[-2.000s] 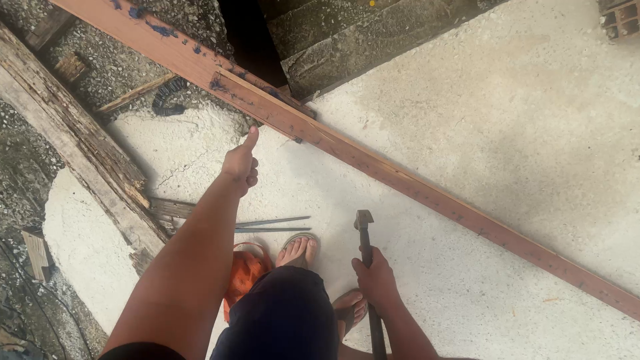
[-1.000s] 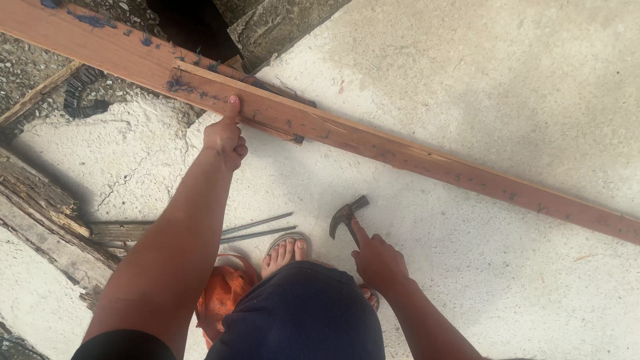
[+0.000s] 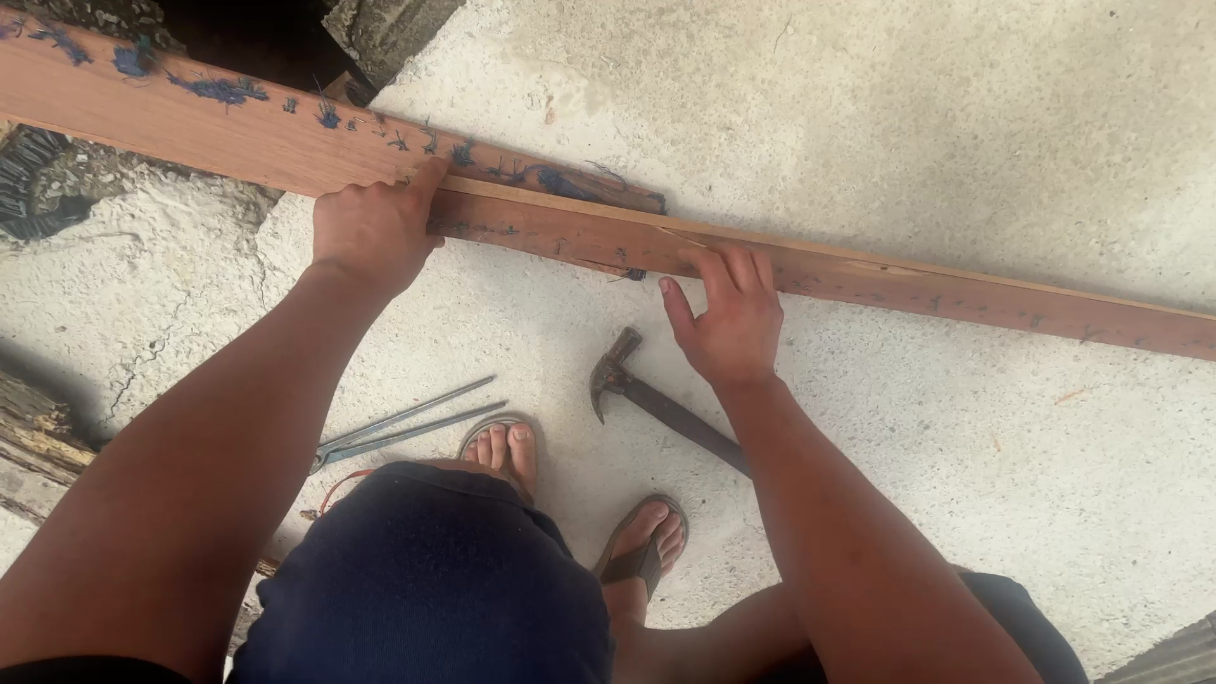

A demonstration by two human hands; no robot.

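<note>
A long, narrow reddish wooden board (image 3: 855,285) overlaps the end of a wider wooden plank (image 3: 237,123), which bears tufts of blue fibres. My left hand (image 3: 375,228) is on the boards at the narrow one's left end, index finger extended over the wide plank and the thumb at the lower edge. My right hand (image 3: 731,309) touches the narrow board's near face with its fingertips, thumb spread apart, and holds nothing. Below it a claw hammer (image 3: 674,413) lies on the concrete, its handle end hidden behind my right forearm.
Pincers or tongs with long metal handles (image 3: 418,423) lie left of my sandalled feet. A dark gap (image 3: 256,43) opens beyond the wide plank, beside a rough block (image 3: 380,33). Weathered timber (image 3: 38,437) lies at the left edge, and black ridged material (image 3: 33,185) above it.
My right hand has let go of the hammer, which now lies on the concrete, and has moved up to the narrow board. The left hand stays at the overlap.
</note>
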